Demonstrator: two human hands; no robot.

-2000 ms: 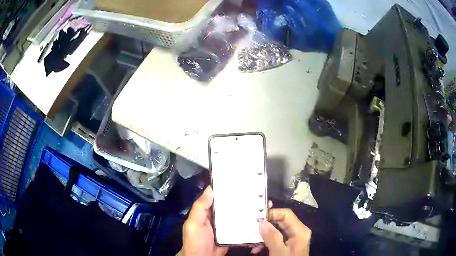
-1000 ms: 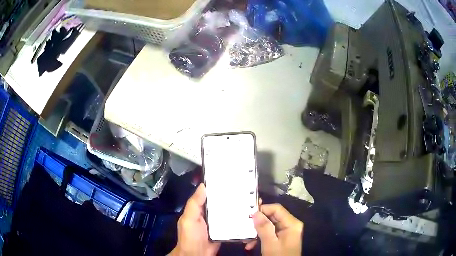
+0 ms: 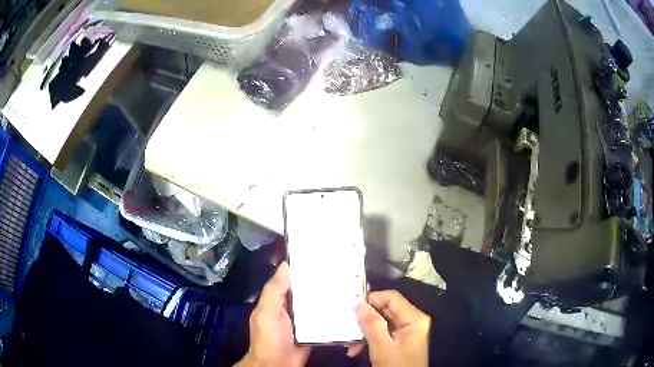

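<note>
A smartphone (image 3: pixel 325 265) with a bright, nearly white screen and dark rim is held upright at the bottom centre, above the near edge of the whitish table (image 3: pixel 358 143). My left hand (image 3: pixel 272 322) grips its lower left side. My right hand (image 3: pixel 394 328) holds its lower right side, with the thumb at the screen's edge. The fingers behind the phone are mostly hidden. Dark cloth (image 3: pixel 473 287) lies to the right of my right hand, below the sewing machine head (image 3: pixel 563 143).
Clear bags of small parts, one dark (image 3: pixel 276 75) and one silvery (image 3: pixel 361 72), lie at the table's back. Behind are a blue plastic bag (image 3: pixel 423 29) and a white basket (image 3: pixel 215 44) with cardboard. A blue crate (image 3: pixel 118 269) with dark garments stands at lower left.
The whole view has shifted slightly, so the table and machine sit a little further left and up. The phone, still in both hands, also appears slightly further left.
</note>
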